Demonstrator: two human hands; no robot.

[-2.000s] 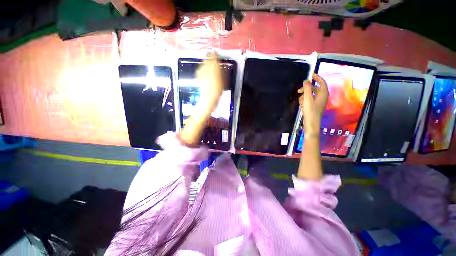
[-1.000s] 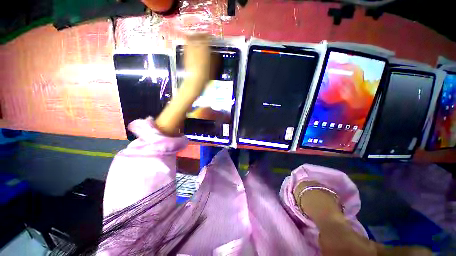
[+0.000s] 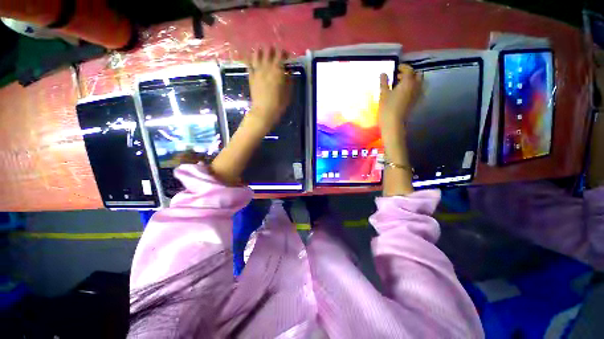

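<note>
Several tablets lie in a row on whitish sleeves. My left hand (image 3: 268, 86) is over the top of a dark-screened tablet (image 3: 275, 155), fingers spread, holding nothing visible. My right hand (image 3: 402, 93) is at the upper right edge of a tablet with a lit orange-blue wallpaper (image 3: 348, 119); its thumb is near the screen's edge and its fingers lie towards a neighbouring grey-screened tablet (image 3: 444, 119). Whether it grips the edge cannot be told. At the left are a tablet with a bright glare picture (image 3: 182, 132) and a black-screened tablet (image 3: 119, 155).
Another wallpaper tablet (image 3: 528, 106) lies at the far right. The red-orange plastic-covered bench (image 3: 40, 145) runs across the view. An orange post (image 3: 99, 23) stands at the upper left. A pink sleeve (image 3: 530, 212) of a neighbouring person shows at right.
The view has shifted right along the row. My left hand has moved from the glare-lit tablet to the dark one beside it. My right hand has come up from below to the wallpaper tablet.
</note>
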